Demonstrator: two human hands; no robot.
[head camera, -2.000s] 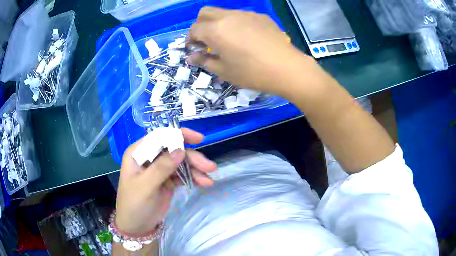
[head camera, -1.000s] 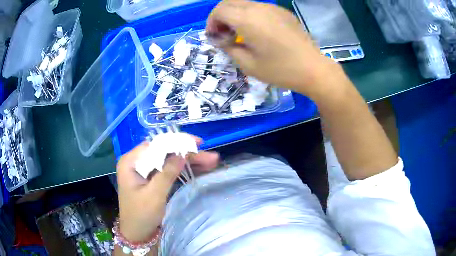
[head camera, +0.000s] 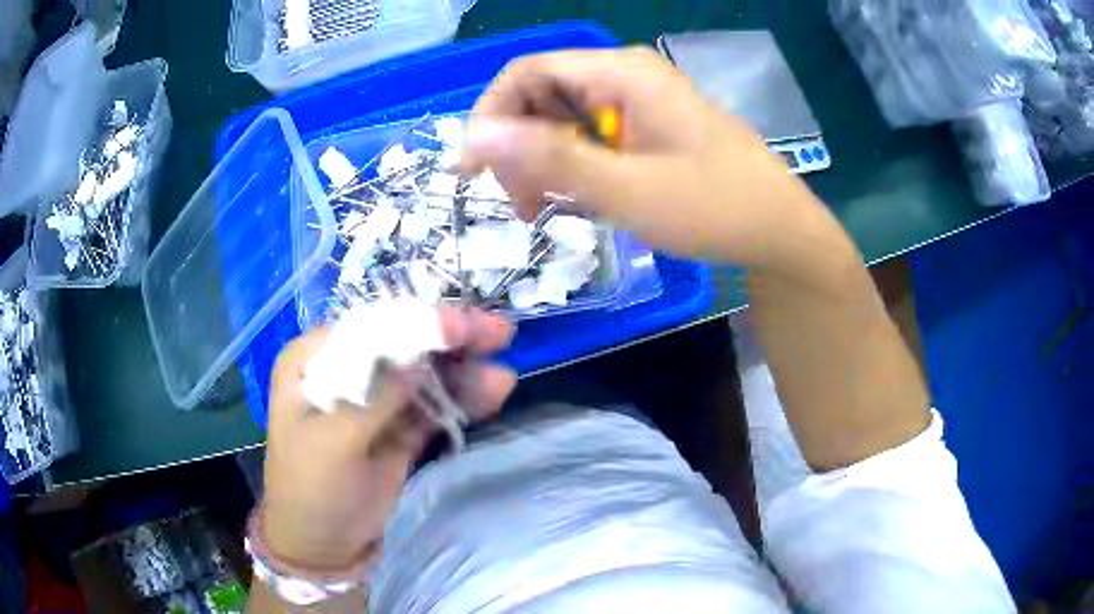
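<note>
My left hand (head camera: 348, 444) is shut on a fanned bunch of metal rods with white tabs (head camera: 366, 348), held at the front edge of the blue tray (head camera: 552, 348). My right hand (head camera: 600, 156) is above a clear plastic tub (head camera: 636, 288) holding a loose pile of white-tabbed rods (head camera: 492, 246). It grips a tool with an orange and black handle (head camera: 608, 124), mostly hidden in the palm. A thin rod (head camera: 458, 228) shows below its fingertips; whether they hold it is unclear. Both hands are a little blurred.
A clear lid (head camera: 234, 258) leans at the tray's left. Side tubs (head camera: 102, 192) with tabbed rods stand far left. Another tub (head camera: 348, 36) is behind the tray. A digital scale (head camera: 750, 90) and plastic bags (head camera: 948, 72) lie to the right. A carton (head camera: 96, 570) is below the bench.
My right hand has come down and nearer, and the orange handle shows more. My left hand still holds the bunch. The whole view has shifted slightly.
</note>
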